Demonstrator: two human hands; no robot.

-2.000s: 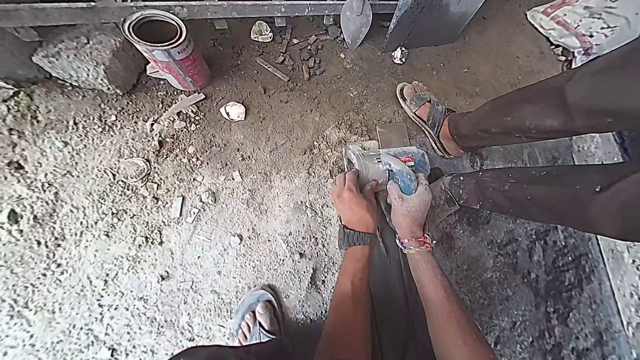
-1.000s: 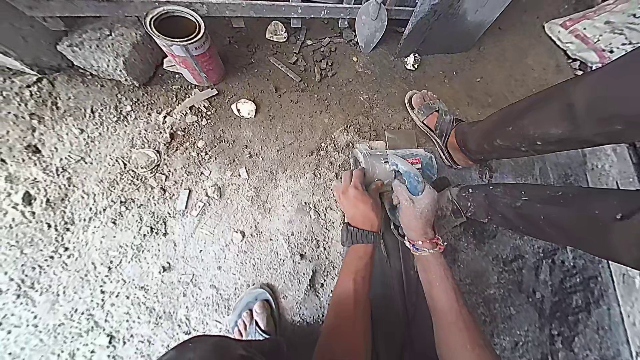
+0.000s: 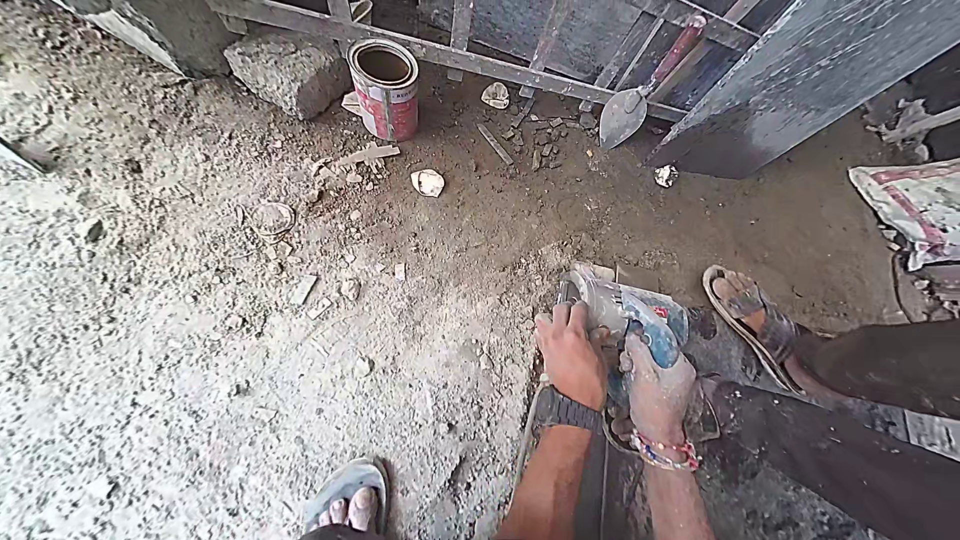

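Note:
A blue handheld power cutter (image 3: 651, 326) with a pale metal guard (image 3: 600, 300) is right of the middle, low over the ground. My right hand (image 3: 660, 390), dusty and with a beaded bracelet, is closed around its handle. Beside the guard, on its near left side, is my left hand (image 3: 571, 352), with a dark watch at the wrist. Its fingers are bent; whether they grip the guard or a piece under it cannot be told. The blade and whatever lies beneath the cutter are hidden.
Another person's sandalled foot (image 3: 750, 319) stands close right of the cutter. A paint can (image 3: 386, 94), a stone block (image 3: 289, 71), a trowel (image 3: 624, 116) against a metal frame, a slab (image 3: 765, 105) and a sack (image 3: 907, 210) lie beyond. My slippered foot (image 3: 351, 495) is at the bottom.
The view has shifted left and upward, showing more of the frame and the trowel's handle. Both hands stay at the cutter.

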